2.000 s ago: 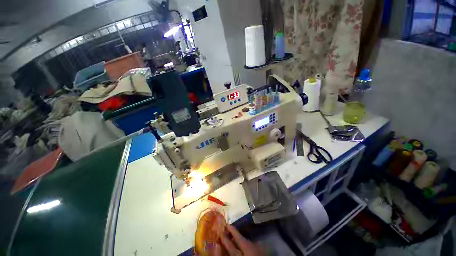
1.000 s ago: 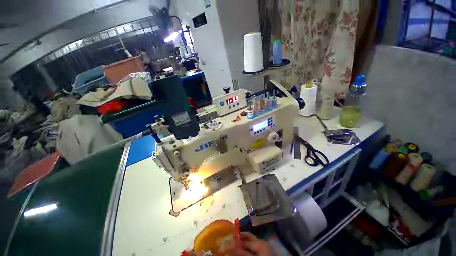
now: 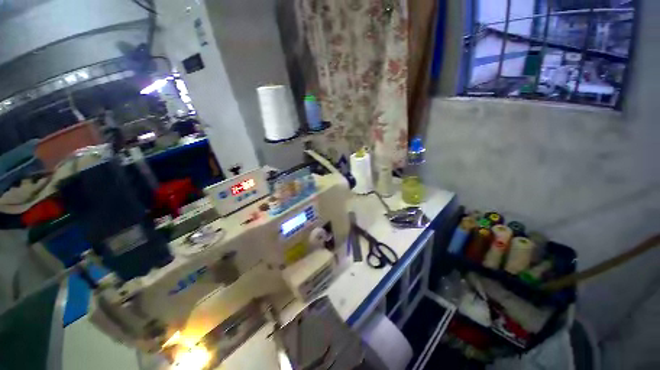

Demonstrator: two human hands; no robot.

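The cream sewing machine (image 3: 239, 271) stands in front of me, with a blue display and its warm lamp glowing at the lower left. The white control box (image 3: 239, 191) with red digits sits on top. The dark upright panel (image 3: 112, 217) stands at the machine's left end. The metal tray (image 3: 318, 336) lies at the front, cut by the lower edge. Scissors (image 3: 379, 251) with black handles lie right of the machine. Neither of my hands is in view, and the bread is out of the picture. The near part of the view is blurred.
A bottle (image 3: 412, 184) with a blue cap, a white thread cone (image 3: 361, 172) and shiny metal parts (image 3: 407, 217) stand or lie at the table's far right. A dark crate (image 3: 561, 264) of coloured cones is by the wall. A brown pole-like thing (image 3: 615, 261) reaches in from the right.
The view has swung to the right, showing more wall and a window. The machine now appears farther left and lower. My hand and the bread have left the picture.
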